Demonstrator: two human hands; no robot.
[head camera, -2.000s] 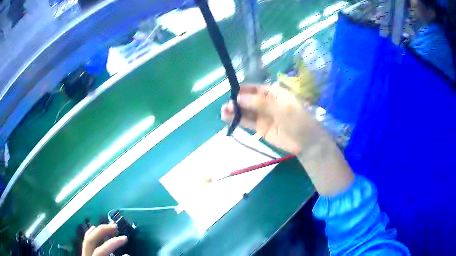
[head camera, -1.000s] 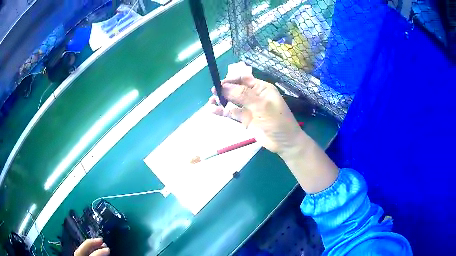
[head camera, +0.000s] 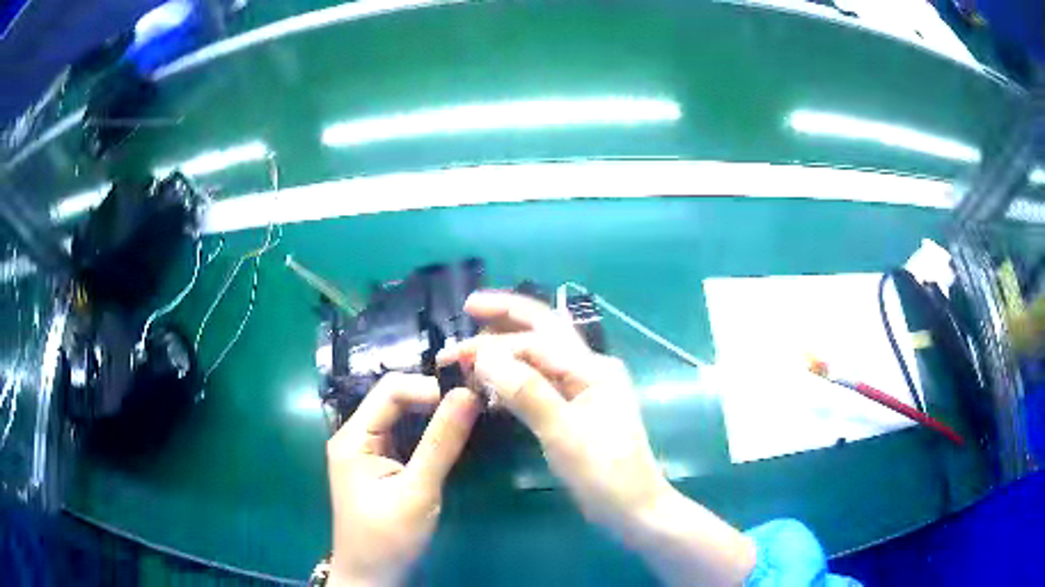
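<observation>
A bulky black ribbed unit (head camera: 390, 341) lies on the green bench in front of me. My left hand (head camera: 390, 470) is at its near side, thumb and fingers bent together at the unit's middle. My right hand (head camera: 562, 396) reaches over it from the right, its fingertips close to my left fingertips. A small dark part shows between the fingertips, but what each hand grips is hidden. A white lead (head camera: 647, 327) runs from the unit's right end to the paper. A pale lead (head camera: 321, 281) sticks out at its upper left.
More black units with thin loose wires stand at the left (head camera: 132, 247). A white paper sheet (head camera: 762, 378) lies at the right, with a red-handled brush (head camera: 888, 401) on it and a black cable loop (head camera: 892, 327) at its right edge. A pale rail (head camera: 573, 184) crosses behind.
The view has swung left onto the unit. My right hand has come from above the paper, where it held up a black strip, to the unit beside my left hand. The raised strip no longer shows.
</observation>
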